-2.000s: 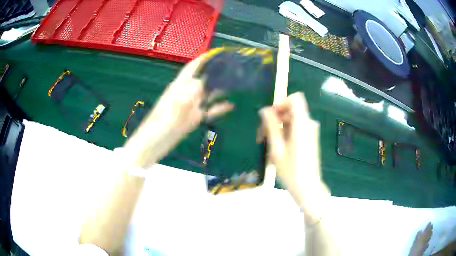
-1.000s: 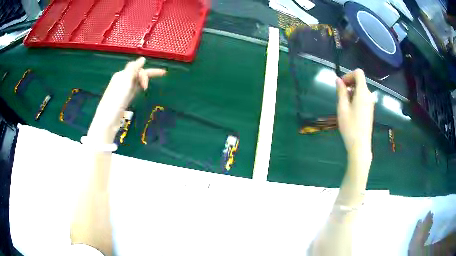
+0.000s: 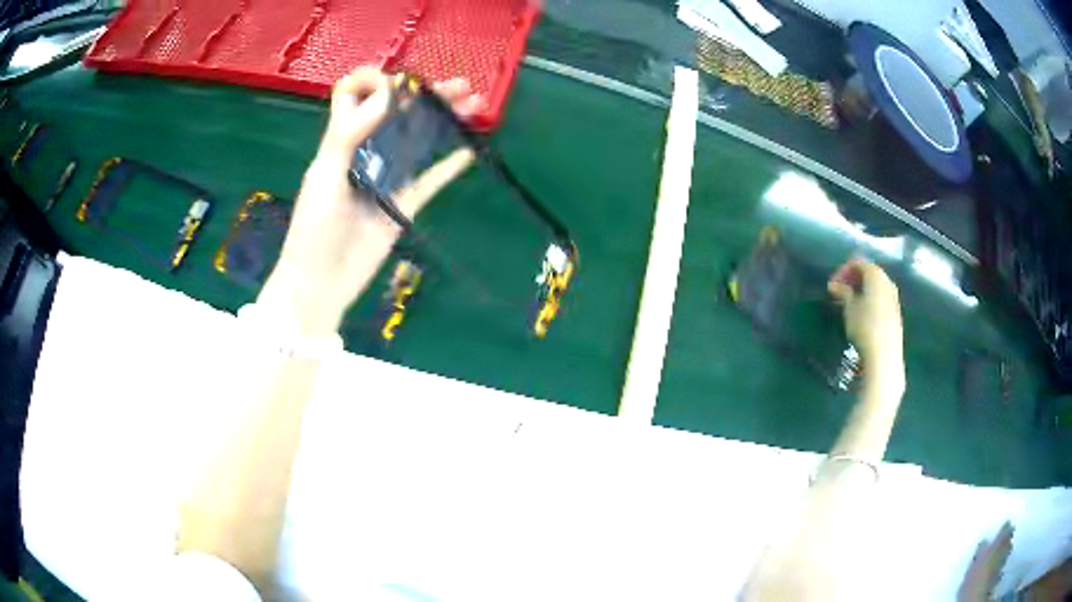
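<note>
My left hand [image 3: 341, 223] holds a thin black phone middle frame by its solid black panel [image 3: 414, 147]. The frame slants down to the right, with its gold and white narrow end [image 3: 555, 288] low over the green surface. My right hand [image 3: 870, 318] has its fingers bent together beside another middle frame [image 3: 766, 282], blurred and low at the green surface, right of the pale strip. Whether my right fingers touch this frame is unclear. More frames lie to the left, one with gold edging [image 3: 253, 235] partly behind my left wrist.
A red perforated tray [image 3: 341, 45] stands behind my left hand. A pale divider strip [image 3: 667, 241] crosses the green surface [image 3: 588, 153]. A gold speckled sheet [image 3: 770, 88] and a dark tape roll [image 3: 911, 100] lie at the back right. A white cover [image 3: 470, 494] lines the near edge. Another hand [image 3: 993, 564] shows bottom right.
My left hand, empty before, has taken hold of a middle frame by its panel end. The frame my right hand held up is now lower, at the green surface, with the hand at its right side.
</note>
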